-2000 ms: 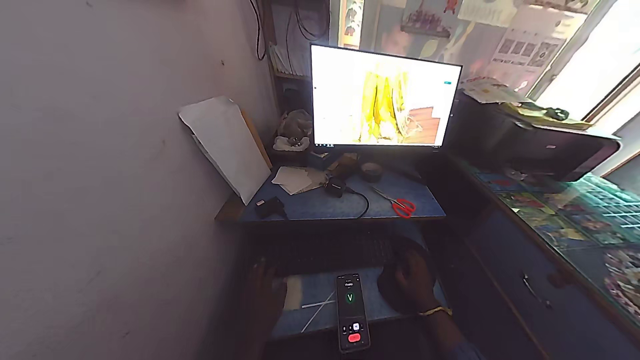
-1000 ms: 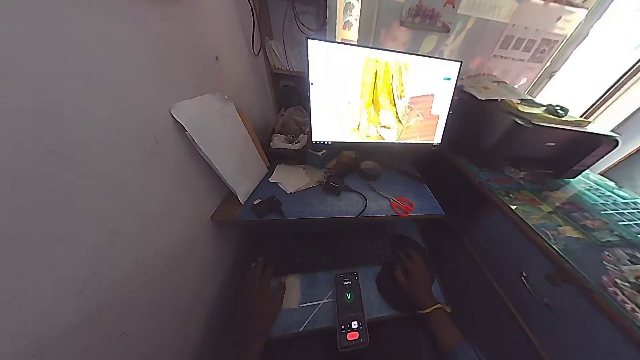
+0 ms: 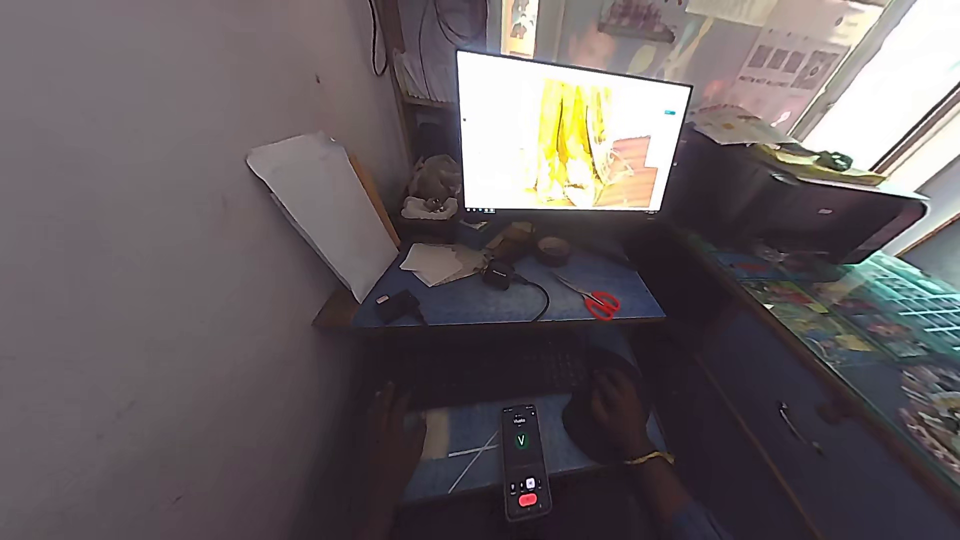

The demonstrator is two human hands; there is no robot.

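My right hand rests over the dark mouse pad, fingers bent; a mouse under it is too dark to make out. At the left end of the black keyboard, my left hand lies with its fingers forward, and I cannot tell whether it presses any key. Between the hands a smartphone lies face up, its screen lit with a red button. Two thin white sticks cross just left of the phone. The monitor above shows a yellow draped picture.
On the blue desk shelf lie red-handled scissors, a black adapter, a cable, papers and a tape roll. A white board leans on the left wall. A printer stands at right beside a glass-topped counter.
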